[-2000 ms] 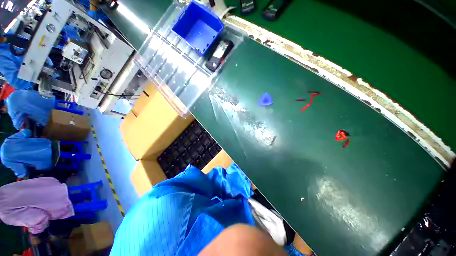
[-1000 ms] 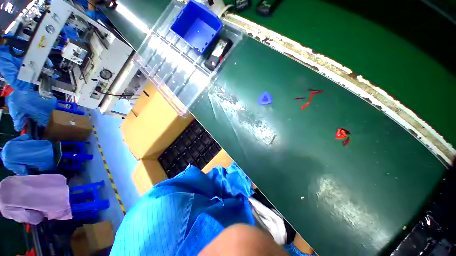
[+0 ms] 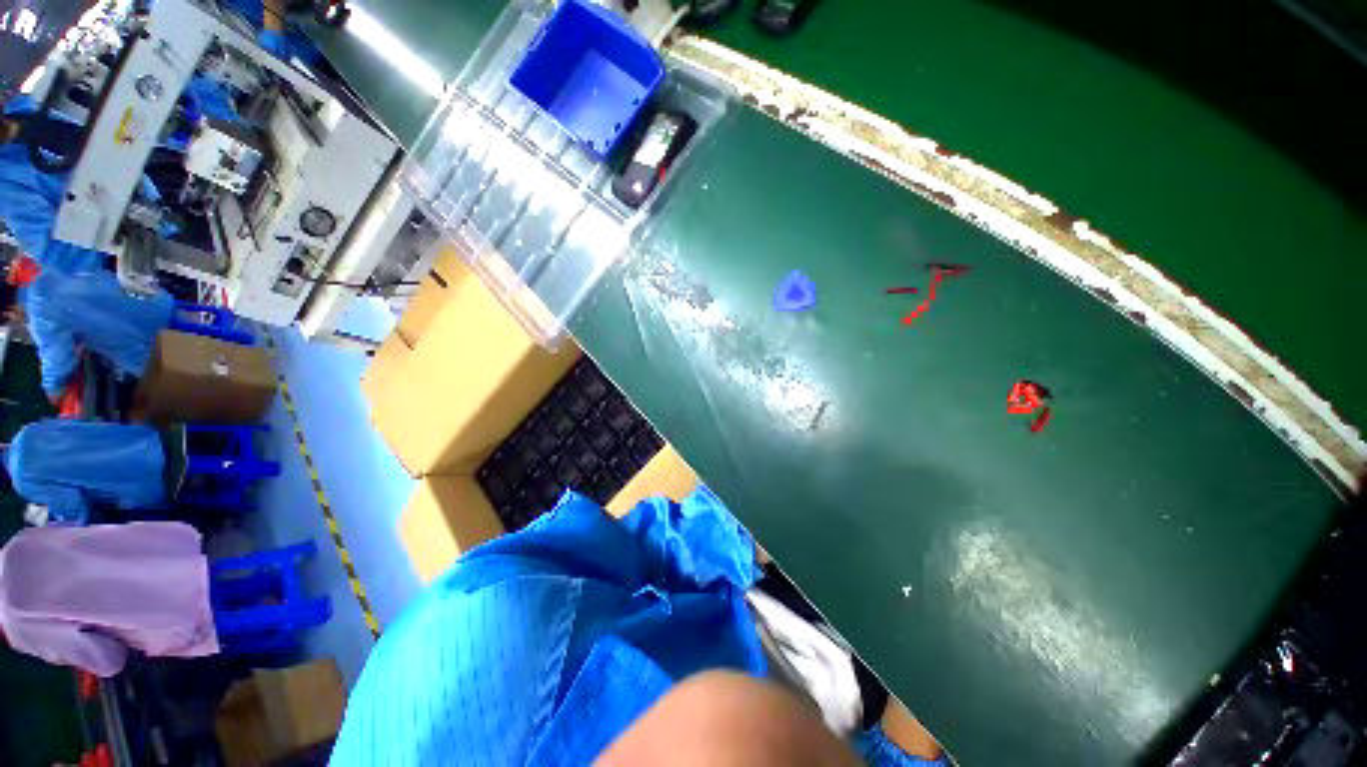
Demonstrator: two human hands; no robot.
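Neither of my hands can be made out; blurred bare skin and a small skin patch by blue cloth show at the bottom edge, parts unclear. A blue triangular piece (image 3: 795,291) lies flat on the dark-green bench (image 3: 900,450). Thin red strips (image 3: 930,295) lie right of it, and a small red curl (image 3: 1027,400) lies further right. A dark phone-like unit (image 3: 655,159) rests in the clear compartment tray (image 3: 525,277), beside the blue bin (image 3: 588,75).
A green conveyor (image 3: 1139,165) runs beyond the chipped pale rail (image 3: 1034,210), with dark units (image 3: 777,14) at the top edge. A glossy black tray (image 3: 1274,704) is at lower right. An open cardboard box (image 3: 465,367) holds black trays (image 3: 570,442). People in smocks and blue stools are at left.
The dark units on the conveyor have moved up and left, partly out of the picture. The bench items have not moved.
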